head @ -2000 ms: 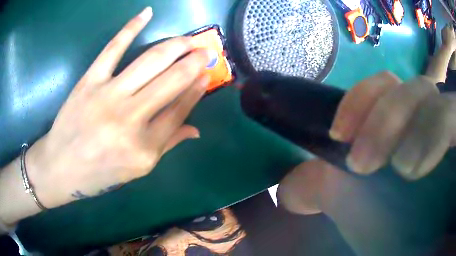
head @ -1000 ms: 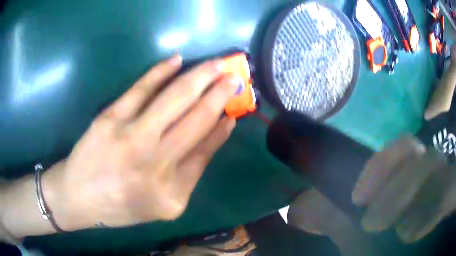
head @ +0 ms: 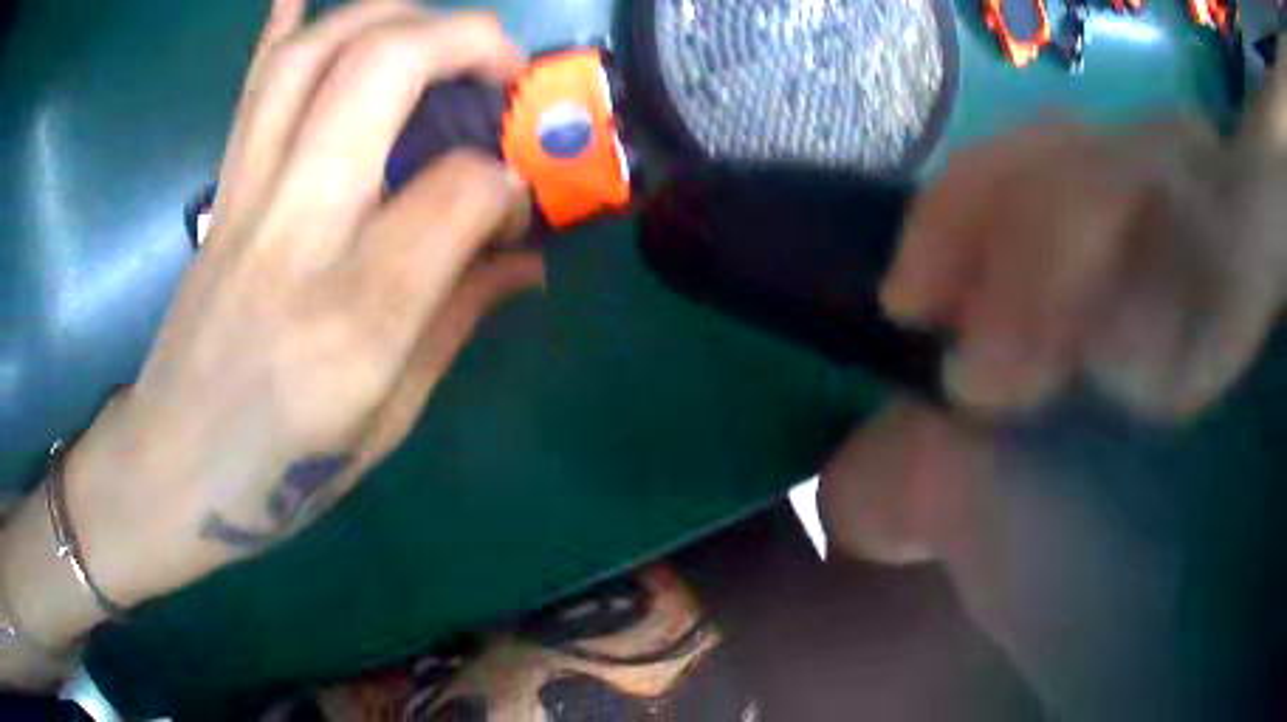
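Observation:
My left hand [head: 304, 268] grips the black-and-orange device, with fingers along the far side and the thumb on the near side of its black body. The device's orange end [head: 565, 138], with a dark round centre, points right and is uncovered. My right hand [head: 1073, 282], blurred, is closed around the thick black electric screwdriver [head: 790, 254]. The driver's narrow end is close to the right edge of the orange end. The bit cannot be made out, so contact cannot be told.
The round screw tray [head: 805, 78], with glittering dots, lies just beyond the driver on the green work surface [head: 607, 409]. Orange-ended units [head: 1019, 28] lie at the upper right. The surface's curved near edge runs above my patterned clothing [head: 565, 656].
My left fingers have moved off the orange end onto the black body, uncovering the orange face. Since the last frame, device, tray and driver have all shifted up and left in view.

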